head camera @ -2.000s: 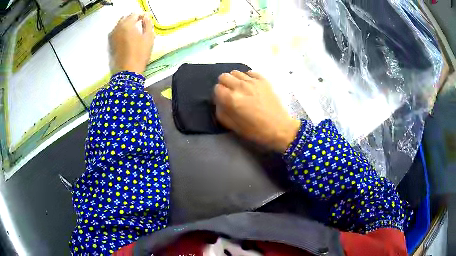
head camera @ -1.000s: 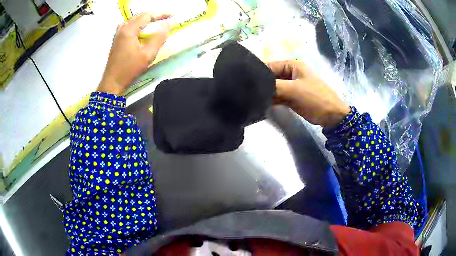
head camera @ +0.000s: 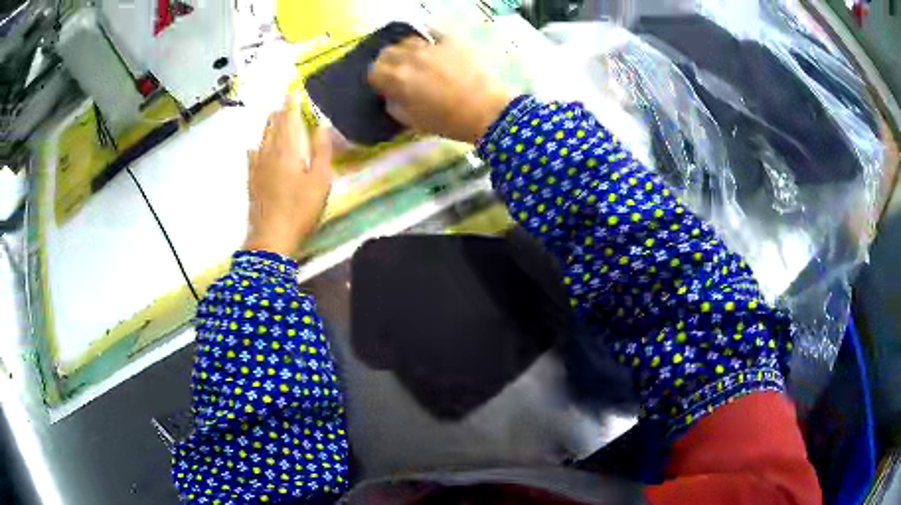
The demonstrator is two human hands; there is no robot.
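Note:
A black fabric panel (head camera: 346, 97) lies over the yellow sewing template (head camera: 383, 155) at the upper middle. My right hand (head camera: 435, 84) is on the panel's upper right part, its fingers bunched on the fabric. My left hand (head camera: 288, 178) is at the panel's left, over the template's left edge, thumb apart from the fingers and holding nothing that I can see. A stack of black panels (head camera: 445, 311) lies on the grey table below the template, with a corner sticking out toward me. The slot under the panel is hidden.
The sewing machine head (head camera: 188, 54) stands at the upper left. A black cord (head camera: 163, 232) crosses the white template base board (head camera: 109, 271). A clear plastic bag (head camera: 731, 148) with black pieces lies at the right. Small metal snips (head camera: 164, 431) lie at the lower left.
My right hand has carried a panel from above the stack up and left onto the template. My left hand sits lower in view. The machine head has come into view, and the stack looks less even.

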